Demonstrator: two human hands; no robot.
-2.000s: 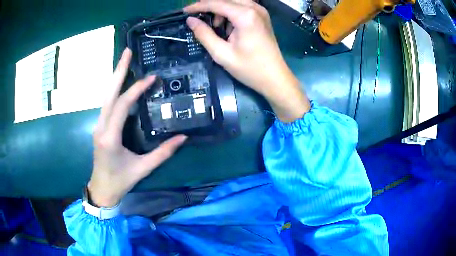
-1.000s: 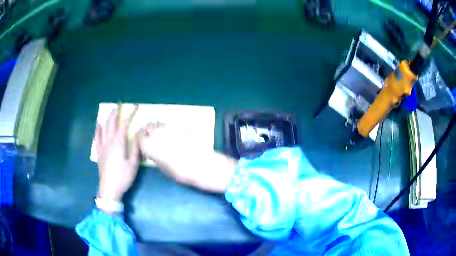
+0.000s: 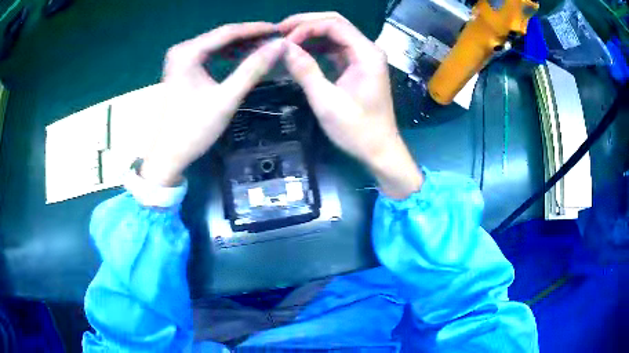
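Observation:
The open black housing point(image 3: 272, 180) sits on the grey fixture plate point(image 3: 219, 234) in front of me, with two white squares and a round part inside. A thin bright wire crosses its upper part. My left hand point(image 3: 201, 102) and my right hand point(image 3: 348, 93) meet above the housing's far end, thumbs and forefingers pinched together at the fingertips. Anything between them is too small or blurred to make out. The cream sheet point(image 3: 72, 155) lies left of the housing, partly behind my left hand, with narrow dark strips on it.
An orange electric screwdriver point(image 3: 476, 52) is at the upper right, beside a white and grey boxy unit point(image 3: 421, 34). A clear bag point(image 3: 576, 34) lies behind it. Cream cardboard sheets point(image 3: 569, 138) are stacked at the right, with a black cord point(image 3: 545, 189) passing in front.
Both hands have left the cream sheet and come together above the housing. The view has shifted, with the housing now nearer the middle.

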